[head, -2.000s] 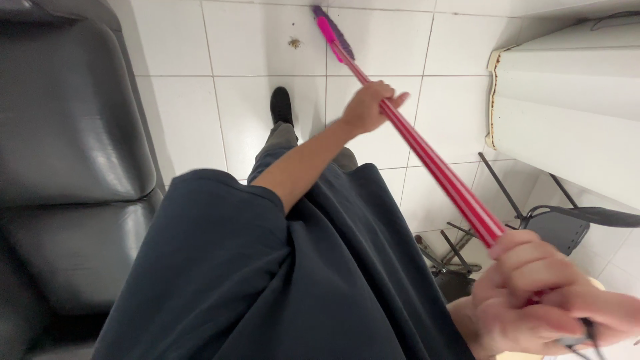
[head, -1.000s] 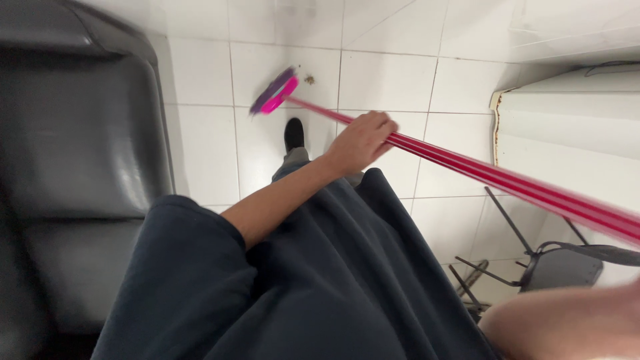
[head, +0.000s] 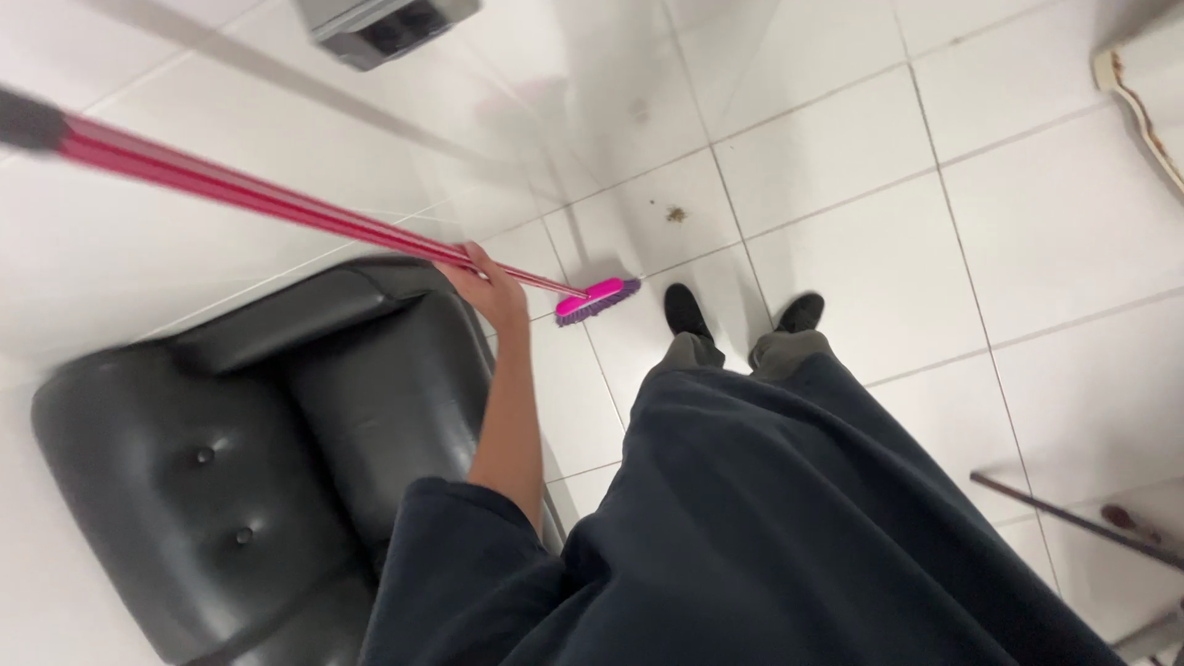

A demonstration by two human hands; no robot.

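My left hand (head: 486,285) is closed around the lower part of a broom's red striped handle (head: 277,205), beside the black sofa. The handle runs from a dark grip at the upper left edge down to a pink broom head (head: 592,298) with purple bristles, which is at the white tiled floor, left of my black shoes. A small pile of debris (head: 676,214) lies on a tile beyond the broom head, with a few specks around it. My right hand is out of view.
A black tufted sofa (head: 388,398) stands at the left against the white wall. A grey device (head: 388,23) is at the top. At the right are a white piece with a worn brown edge (head: 1142,111) and a dark metal leg (head: 1073,513).
The view has swung a lot toward the sofa and wall. The broom handle now runs to the upper left instead of the lower right. My right hand, seen on the handle two seconds ago, has left view.
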